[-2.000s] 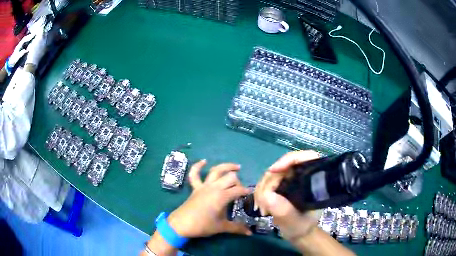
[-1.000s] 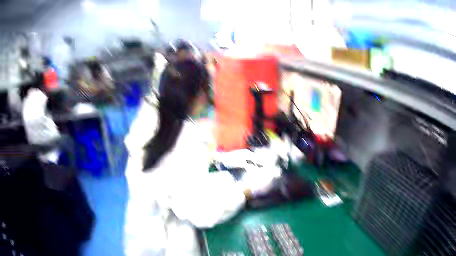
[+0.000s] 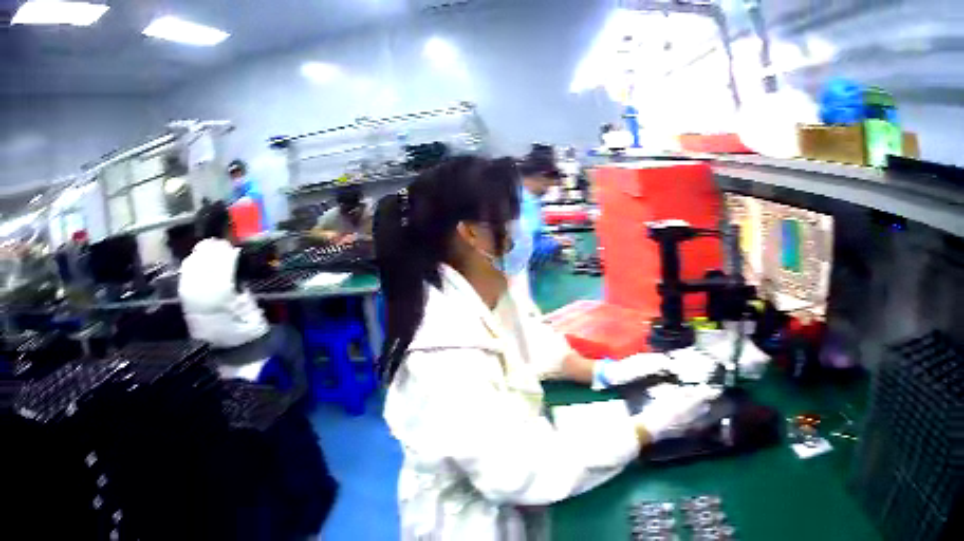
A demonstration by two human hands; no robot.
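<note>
Neither of my hands is in the picture. Nearest in front of me, two short rows of small silver-grey modules (image 3: 706,518) lie on the green bench mat (image 3: 624,507) at the bottom edge, cut off by it. Beside me a masked person in a white coat (image 3: 476,391) works at the bench with gloved hands over a dark tray (image 3: 687,449), under a black stand (image 3: 668,275). The picture is somewhat blurred.
A dark ribbed stack of trays (image 3: 914,423) stands at the right. Red boxes (image 3: 655,211) stand behind the neighbour. A shelf (image 3: 846,185) runs above the bench. Black stacked trays (image 3: 137,444) are at lower left. Other people and blue stools (image 3: 340,359) are farther back.
The view has swung from my bench, where both hands were working, up and left to the neighbour and the room. Since one second ago it has turned slightly back right and become sharper.
</note>
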